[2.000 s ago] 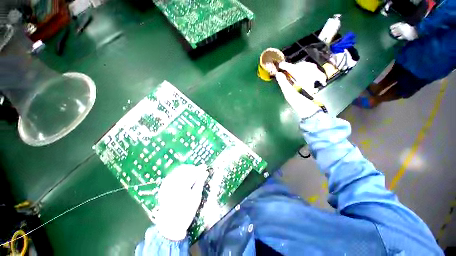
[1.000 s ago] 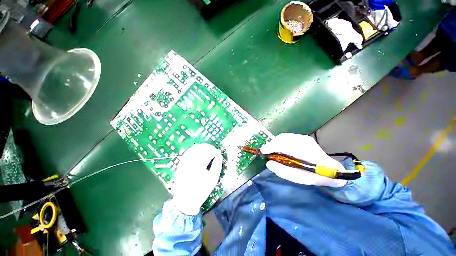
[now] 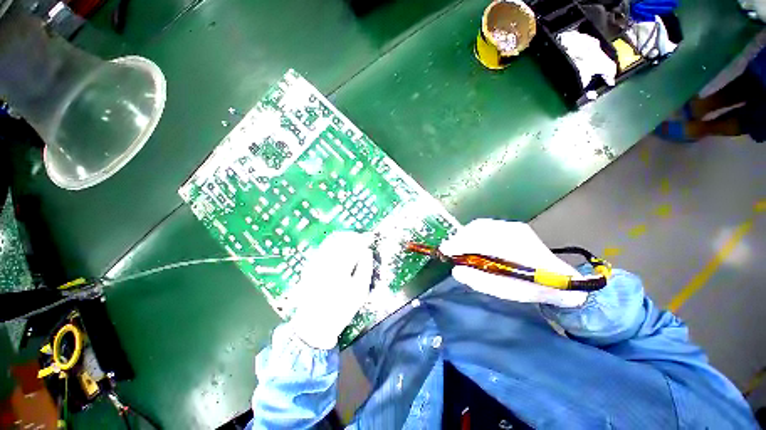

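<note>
A large green circuit board with silvery pads lies tilted on the green bench. My left hand, in a white glove, rests over its lower part. A thin silvery solder wire runs from the left side to this hand; the fingertips and the wire's end are hard to make out. My right hand, also gloved in white, holds the soldering iron like a pen at the board's right corner. The copper-coloured tip points left over the board; whether it touches is unclear.
A yellow tin and a black divided tray with white cloths stand at the upper right. A clear fume hood hangs at the left. A yellow ring sits in a black holder at lower left. Another person's legs show at right.
My right hand has come from the yellow tin to the board's right corner with the iron. My left hand stays over the board. The view has shifted, and the second board has left it.
</note>
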